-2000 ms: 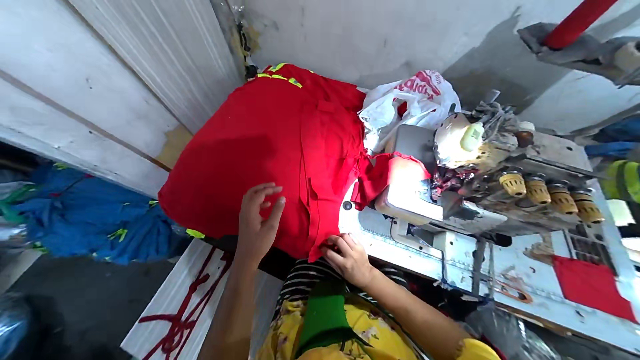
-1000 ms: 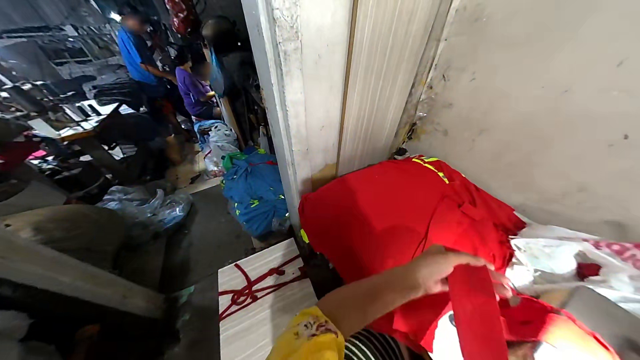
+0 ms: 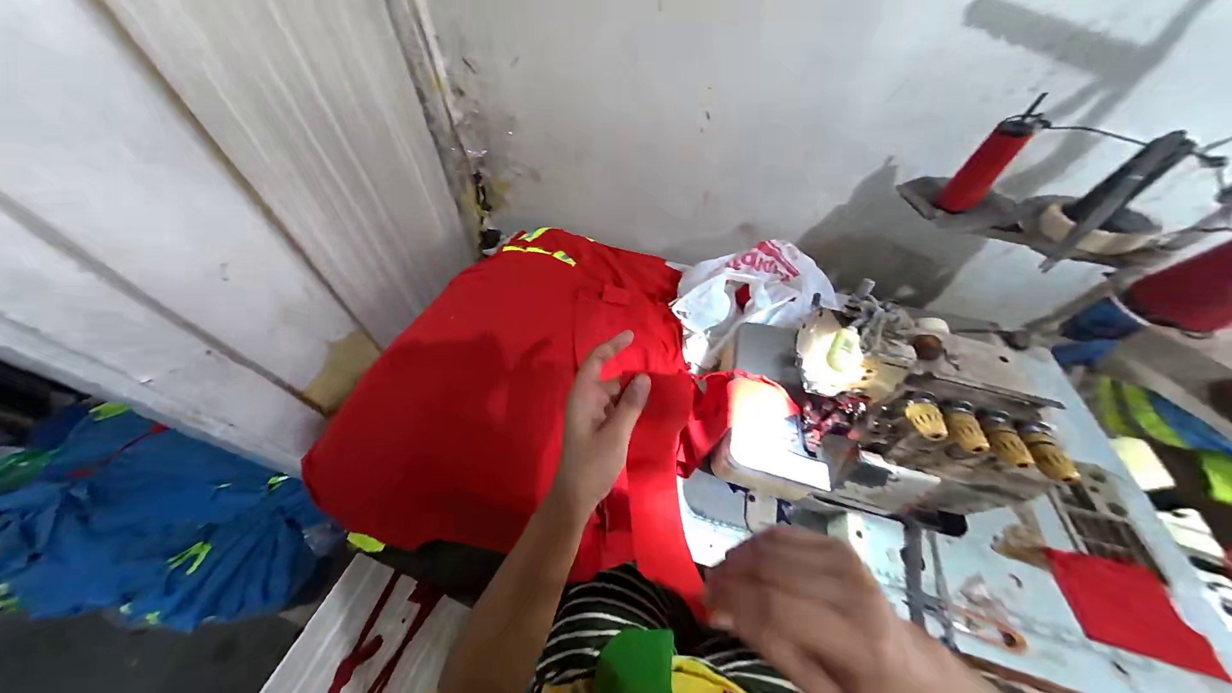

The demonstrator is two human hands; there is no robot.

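A large pile of red fabric [image 3: 462, 404] with yellow-green strips lies left of an overlock sewing machine [image 3: 924, 404]. Over the pile is my left hand [image 3: 599, 423], fingers spread and nothing plainly held, beside a long red fabric strip [image 3: 659, 481]. That strip hangs down toward my lap, and more red cloth runs onto the machine's bed. My right hand [image 3: 799, 597] is blurred in front of the machine, close to the strip's lower end; whether it grips the strip cannot be told.
A white plastic bag [image 3: 756, 289] sits behind the machine. Red thread cones [image 3: 984, 166] stand at upper right. A red cloth piece [image 3: 1136, 606] lies on the machine table. Blue garments [image 3: 144, 520] are heaped at left, and red cord [image 3: 371, 645] lies on a pale board. Walls close in behind.
The view has swung back right from the room where people were working. My left hand, holding a red strip one second ago, now shows spread fingers. My right hand has come into view.
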